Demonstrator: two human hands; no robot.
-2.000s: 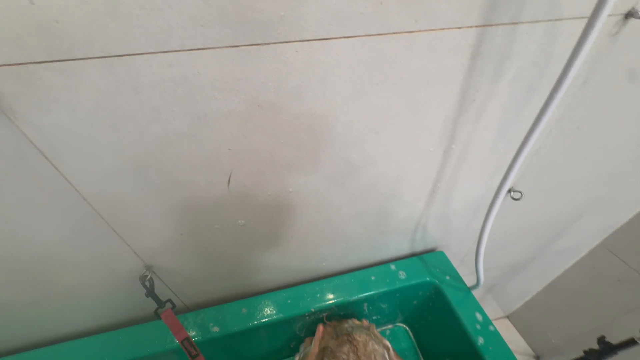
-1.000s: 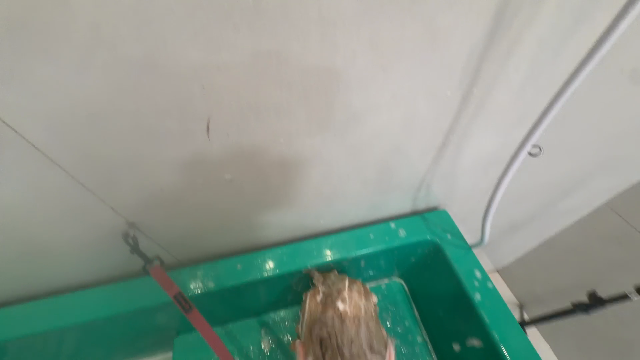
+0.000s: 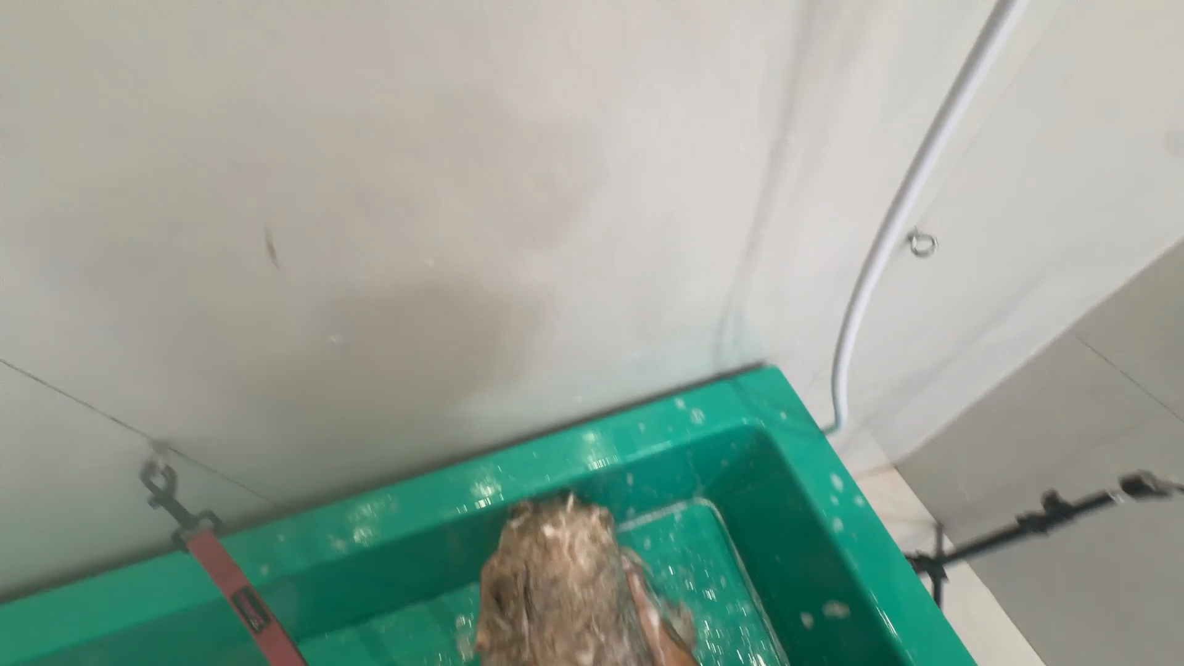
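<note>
A wet, tan-furred animal, apparently a dog, point(image 3: 560, 592) with lather on its coat is in the green tub point(image 3: 740, 407), cut off by the bottom edge of the view. Part of my right hand point(image 3: 659, 629) shows against the right side of its fur; most of the hand is out of frame and its grip cannot be made out. My left hand is not visible. To the left, a red strap point(image 3: 236, 592) with a black buckle hangs over the tub's rim from a dark snap hook point(image 3: 162, 486) at the wall.
Behind the tub rises a pale wall point(image 3: 444, 203) with a grey smudge. A white hose point(image 3: 888, 231) runs down it at the right, beside a metal eye ring point(image 3: 922, 243). A black jointed rod point(image 3: 1027, 527) stands off the tub's right side over grey tiles.
The view has shifted, showing more of the tub and the animal than two seconds ago. Skin visible at both sides of the animal one second ago now shows only at its right.
</note>
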